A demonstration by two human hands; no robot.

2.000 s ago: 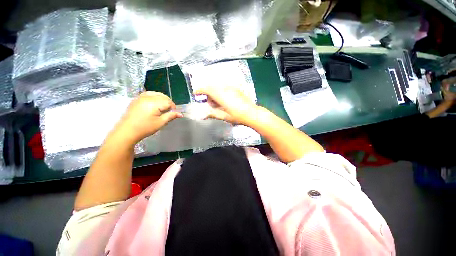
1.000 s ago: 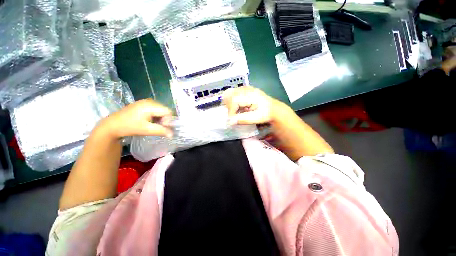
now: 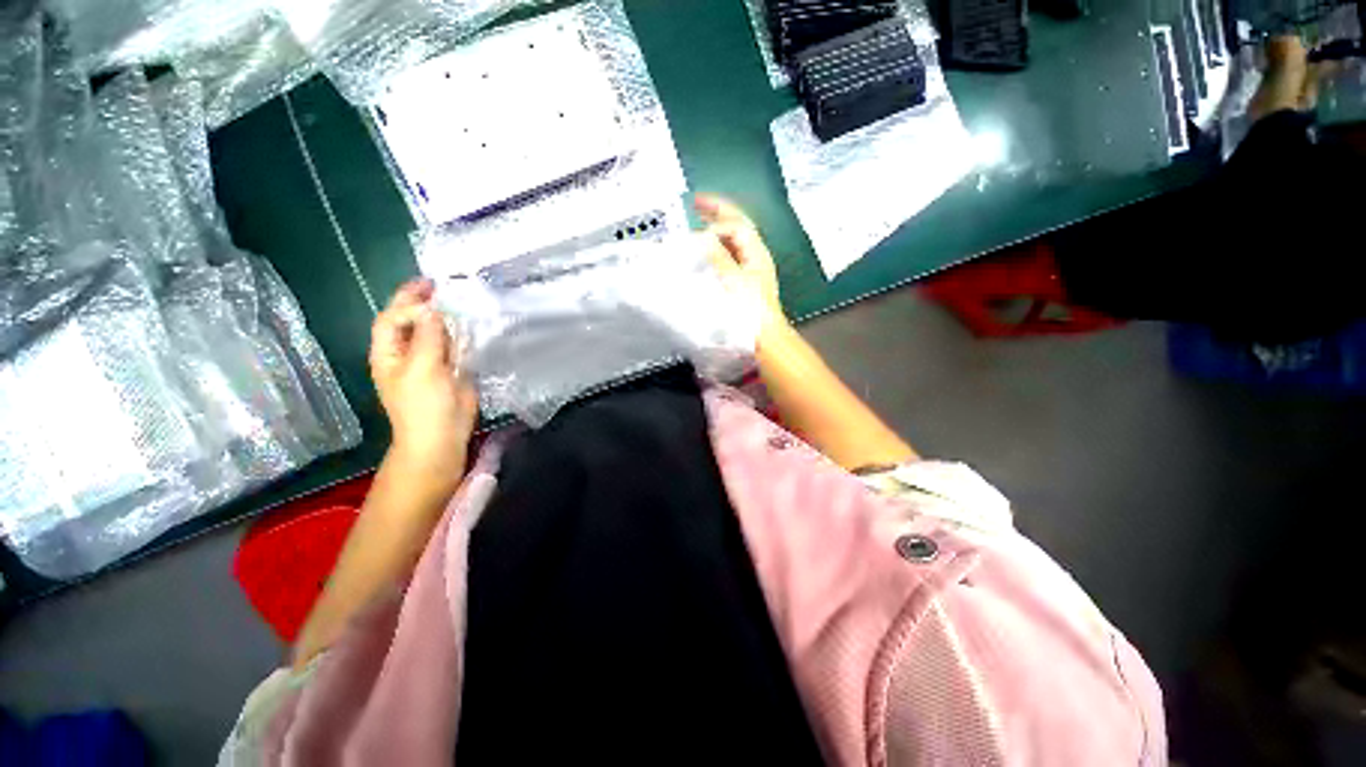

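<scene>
A clear bubble bag (image 3: 599,322) lies across the near part of a pale sheet-metal panel (image 3: 524,258), whose small dark round holes show beyond the bag. My left hand (image 3: 424,367) holds the left edge of the bag. My right hand (image 3: 745,270) holds its right edge, fingers pointing forward. Just beyond is a flat white cover plate (image 3: 502,120) with a few tiny holes. Bubble wrap (image 3: 641,113) shows under it. The panel's near part is hidden by the bag.
Bubble bags (image 3: 225,345) are piled at left. Black brackets (image 3: 861,90) lie in rows on a white sheet (image 3: 869,188) at right, near a black tray (image 3: 986,33). White-edged panels (image 3: 1176,90) and another person's hand (image 3: 1284,72) are farther right. A red stool (image 3: 300,562) is below.
The bag has been drawn over the panel, covering the port cutouts seen earlier. My hands have moved apart to its two sides. The view has shifted, so the bench appears higher in the picture.
</scene>
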